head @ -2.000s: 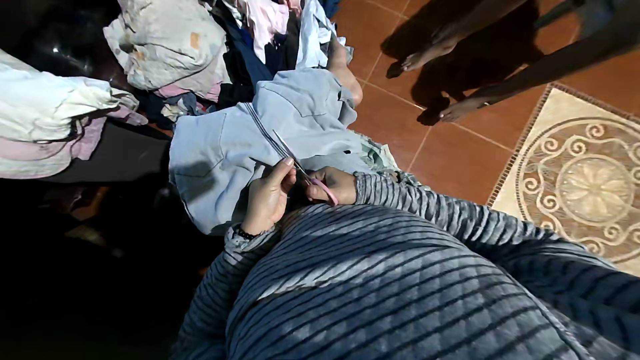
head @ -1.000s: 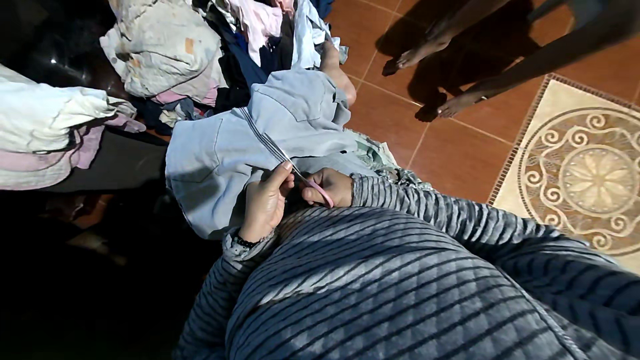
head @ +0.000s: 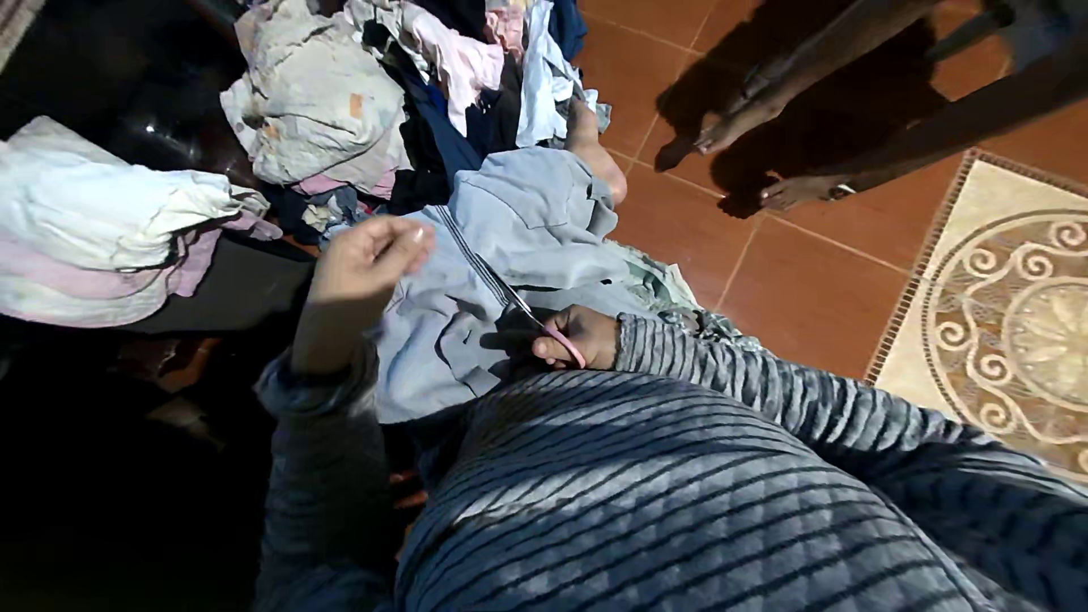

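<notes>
My right hand grips the pink handles of a pair of scissors, whose metal blades point up and to the left over a light blue-grey cloth garment spread across my lap. Dark and white stripes run along the cloth beside the blades. Raised over the garment's left side, my left hand has its fingers curled and looks slightly blurred. Nothing shows between its fingers. Whether the blades touch the cloth cannot be told.
Heaped clothes lie beyond the garment, and white and pink cloths rest at the left. A bare foot sticks out past the garment. Another person's bare feet stand on the red tiled floor, near a patterned tile panel.
My left hand has let go near the scissors and moved up and to the left. My right hand still holds the scissors.
</notes>
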